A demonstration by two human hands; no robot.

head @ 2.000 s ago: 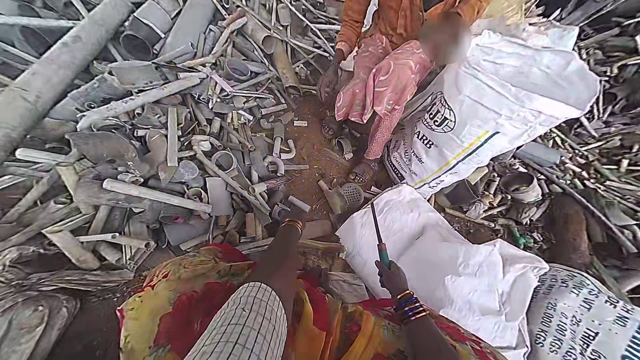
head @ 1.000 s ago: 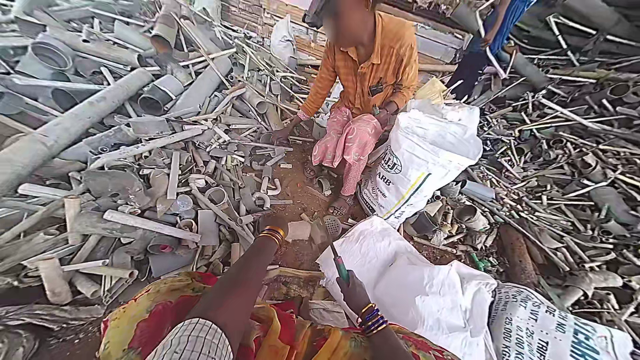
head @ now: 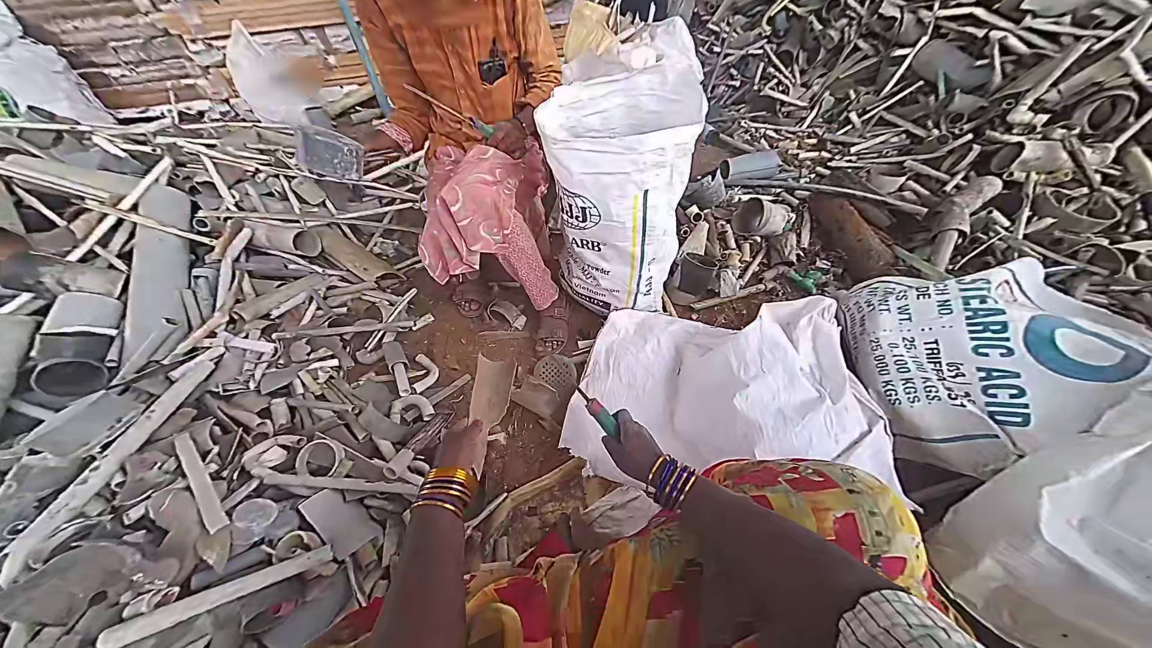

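Observation:
My left hand grips the lower end of a curved piece of split plastic pipe, its far end pointing away from me. In my right hand is a tool with a green handle; its thin dark shaft points up and to the left. A perforated grey plastic piece rests on the ground between the pipe piece and a white woven sack lying flat. Grey pipe scraps, among them a hooked fitting, lie left of my left hand.
Opposite sits a person in an orange shirt, holding a green-handled tool and a clear grey box-like piece. Beside them stands a full white sack. A printed sack lies at the right. Scrap pipe heaps spread on both sides.
My left hand now holds a split pipe piece that stands out from the ground scraps. The person opposite has raised a hand from the scraps and now holds a grey piece. The view has shifted.

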